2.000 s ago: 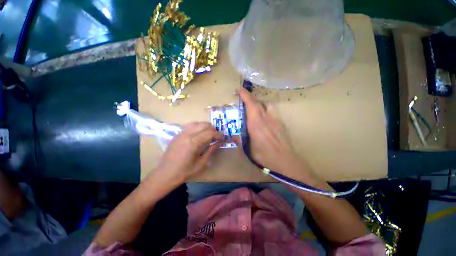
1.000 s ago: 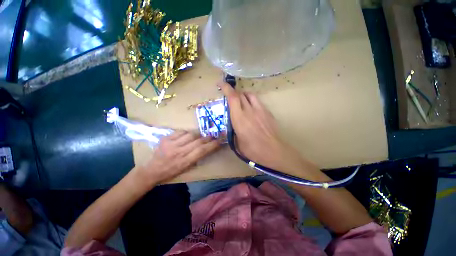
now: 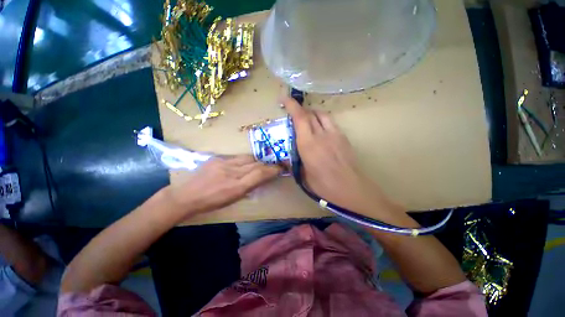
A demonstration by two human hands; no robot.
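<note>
The white socket housing [image 3: 271, 143] lies open on the cardboard mat [image 3: 396, 142], with blue parts and a dark diagonal wire inside. My left hand [image 3: 226, 176] lies flat at its lower left, fingertips on the housing's lower edge. My right hand [image 3: 322, 145] is at the housing's right side and holds the black soldering iron [image 3: 297, 95], whose cable runs down along my wrist. The iron's tip is hidden. A white cord in clear plastic [image 3: 179, 156] runs left from under my left hand.
Gold contact strips with green wires [image 3: 214, 65] are piled at the mat's upper left. A clear hood [image 3: 350, 46] stands above. A side tray [image 3: 514, 80] is at right, more strips [image 3: 486, 257] at lower right. Another person's arm [image 3: 21, 251] shows at lower left.
My left hand has gone from bent fingers to lying flat at the housing's lower edge. A dark diagonal wire now shows in the housing. The whole view has shifted a little.
</note>
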